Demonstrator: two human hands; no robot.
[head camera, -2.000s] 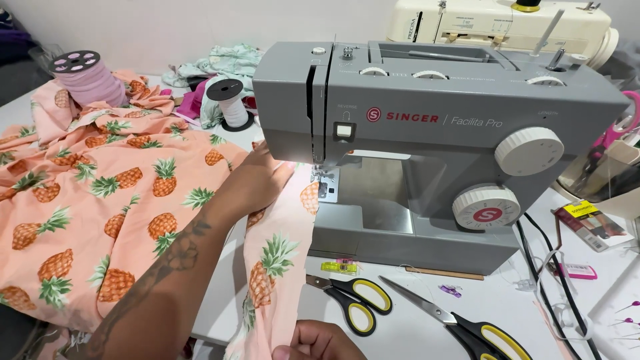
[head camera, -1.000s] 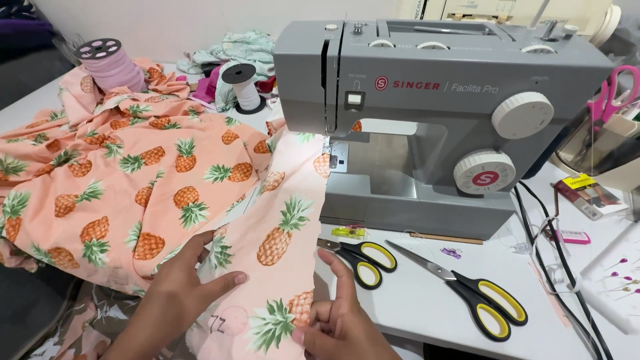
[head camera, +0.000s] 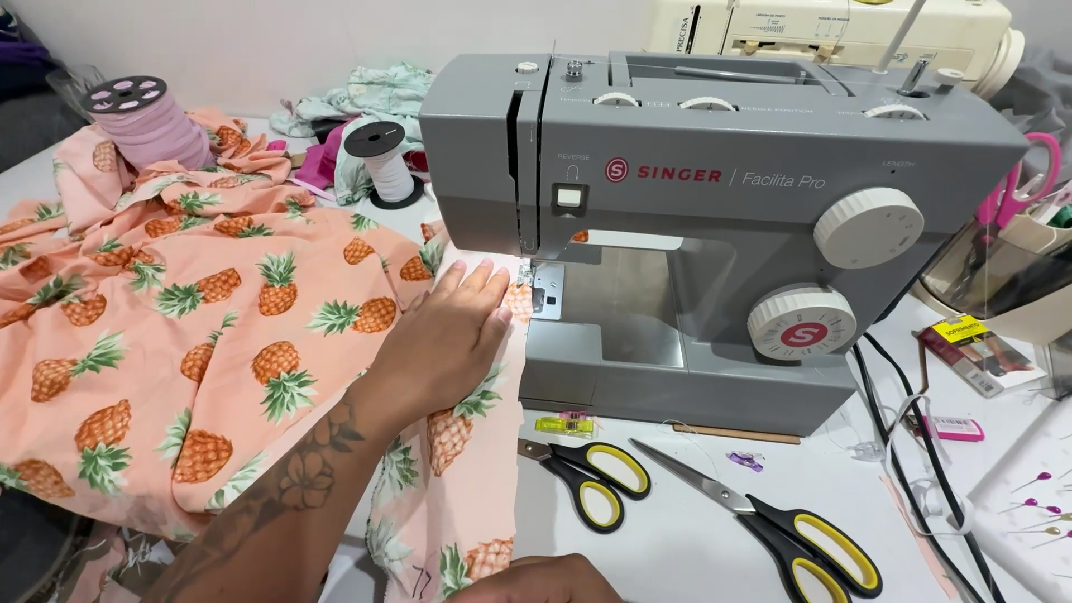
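A grey Singer sewing machine (head camera: 712, 167) stands on the white table. Peach pineapple-print fabric (head camera: 477, 444) runs under its presser foot (head camera: 525, 270), one edge lying along the needle area. My left hand (head camera: 452, 335) rests flat on this fabric just left of the foot, fingers pointing toward the machine and slightly spread, gripping nothing. At the bottom edge of the view my right hand (head camera: 536, 582) is curled over the near end of the strip; its fingertips are hidden, so its hold is unclear. The wider part of the fabric (head camera: 251, 335) spreads to the left in folds.
Small scissors (head camera: 599, 481) and large scissors (head camera: 762, 515) lie before the machine, near green clips (head camera: 564, 425). Behind the fabric stand a pink spool (head camera: 151, 126) and a white spool (head camera: 387, 167). Black cables (head camera: 921, 452) and a pin tray (head camera: 1026, 494) are at right.
My left hand has moved from the near part of the strip up beside the presser foot. My right hand is lower, at the bottom edge of the view.
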